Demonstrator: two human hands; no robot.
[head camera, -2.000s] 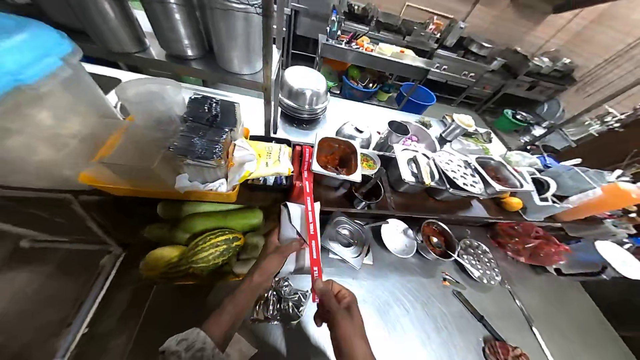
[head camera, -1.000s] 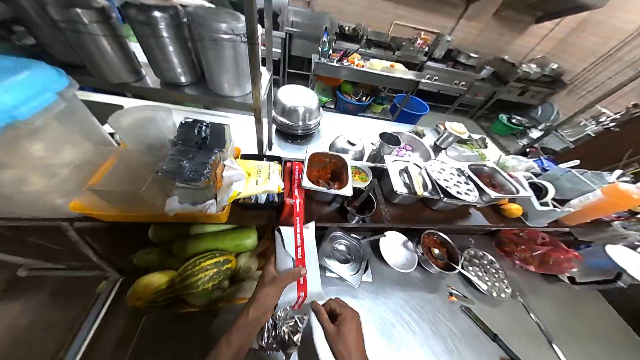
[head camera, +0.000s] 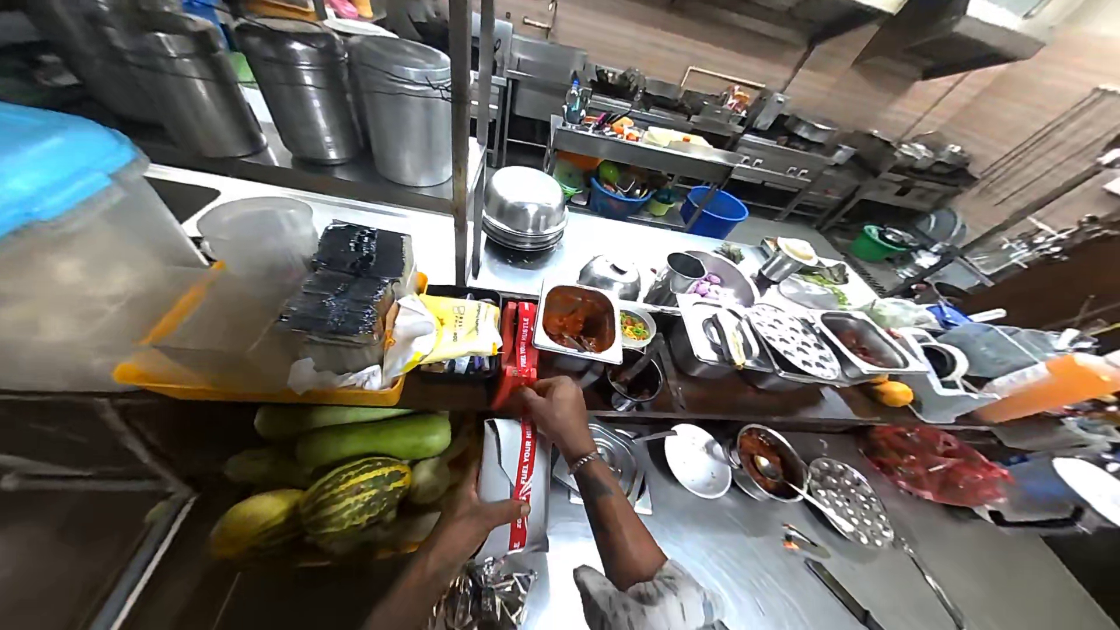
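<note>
A white paper packet (head camera: 503, 464) lies at the counter's left edge with a red printed strip (head camera: 525, 455) along its length. My left hand (head camera: 486, 516) holds the packet from the left, its thumb on the strip. Above the packet, my right hand (head camera: 558, 409) has its fingers bent at the strip's upper part, by the shelf edge; the fingertips' grip is partly hidden. More red printed strips (head camera: 518, 350) lie on the shelf just beyond that hand. Crumpled foil (head camera: 486, 595) sits below the packet, near my left wrist.
A steel pan of red sauce (head camera: 577, 324) stands on the shelf, right of the strips. On the counter to the right are a white bowl (head camera: 697, 461), a sauce pot (head camera: 770, 464) and a knife (head camera: 842, 595). Gourds and melons (head camera: 357, 499) fill the space at left, below a yellow tray (head camera: 262, 391).
My right hand has moved from the packet's lower end up to its top, near the shelf edge. The strip lay beyond the packet's lower end two seconds ago.
</note>
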